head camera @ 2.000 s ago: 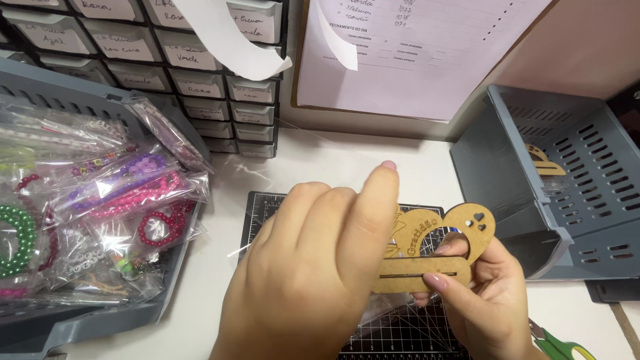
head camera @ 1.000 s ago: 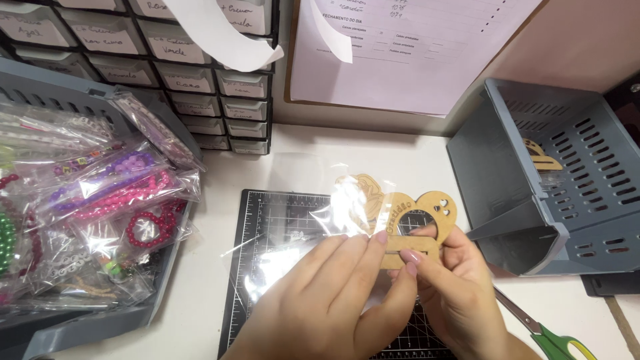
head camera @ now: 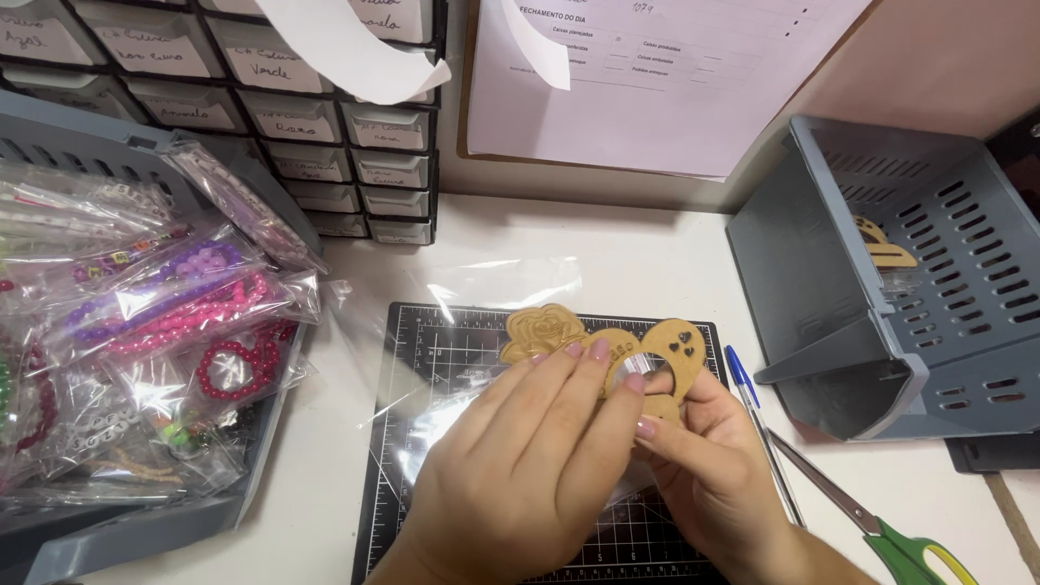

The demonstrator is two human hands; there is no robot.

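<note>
An engraved wooden cutout (head camera: pixel 673 337) with a round opening and small heart-shaped holes is between my hands above the black cutting mat (head camera: pixel 650 536). My right hand (head camera: pixel 715 455) grips its lower right edge with thumb and fingers, one finger showing through the opening. My left hand (head camera: pixel 520 455) lies over its left and lower parts, fingers nearly straight, fingertips against the wood. A rose-shaped wooden part (head camera: pixel 543 327) shows past the left fingertips; whether it joins the cutout is hidden. A clear plastic bag (head camera: pixel 504 280) spreads behind and left of the hands, over the mat.
A grey bin (head camera: pixel 268 463) at left holds bagged bead strings (head camera: pixel 236 370). Small labelled drawers (head camera: pixel 394 171) stand behind it. A clipboard sheet (head camera: pixel 601 122) is at the back. At right are a grey slotted bin (head camera: pixel 821 325) with wooden pieces (head camera: pixel 890 253), a blue pen (head camera: pixel 743 378) and green-handled scissors (head camera: pixel 902 552).
My left hand, raised in front of the cutout two seconds ago, now lies flatter over it. The rose-shaped part shows more plainly beyond my left fingertips.
</note>
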